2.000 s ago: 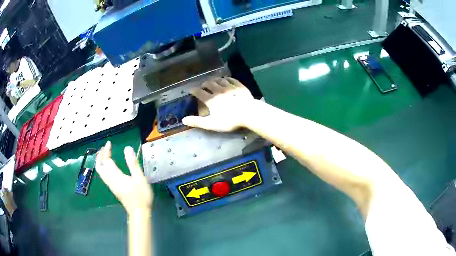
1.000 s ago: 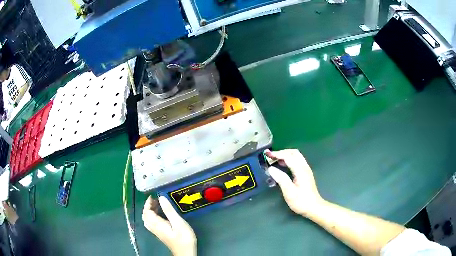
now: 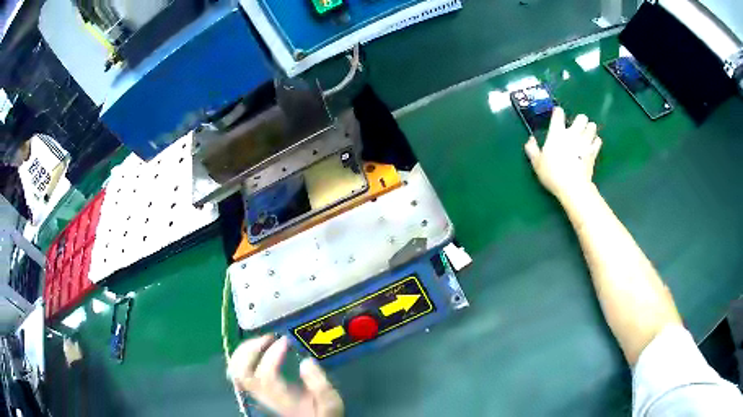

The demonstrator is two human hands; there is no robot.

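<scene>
A phone unit (image 3: pixel 281 202) lies in the orange-edged fixture (image 3: pixel 381 176), its camera end at the left and a pale yellow-tan area at the right. The press head (image 3: pixel 261 138) is raised above and behind it. My left hand (image 3: pixel 285 381) is at the bottom left corner of the blue press base (image 3: pixel 440 285), blurred, fingers apart, with nothing seen in it. My right hand (image 3: pixel 568 155) is stretched out to the right over the near end of another phone unit (image 3: pixel 531 102) on the green surface. Its fingers are spread; contact is unclear.
A third phone unit (image 3: pixel 639 85) lies at the far right beside a black box (image 3: pixel 680 61). A white perforated tray (image 3: pixel 151 216) and red tray (image 3: pixel 73 265) are at the left. Another unit (image 3: pixel 120 328) lies below them. A person (image 3: pixel 42 171) is at the far left.
The press head has risen, uncovering the unit in the fixture. My right hand has left the base's right side for the unit at the right. My left hand has loosened from the base.
</scene>
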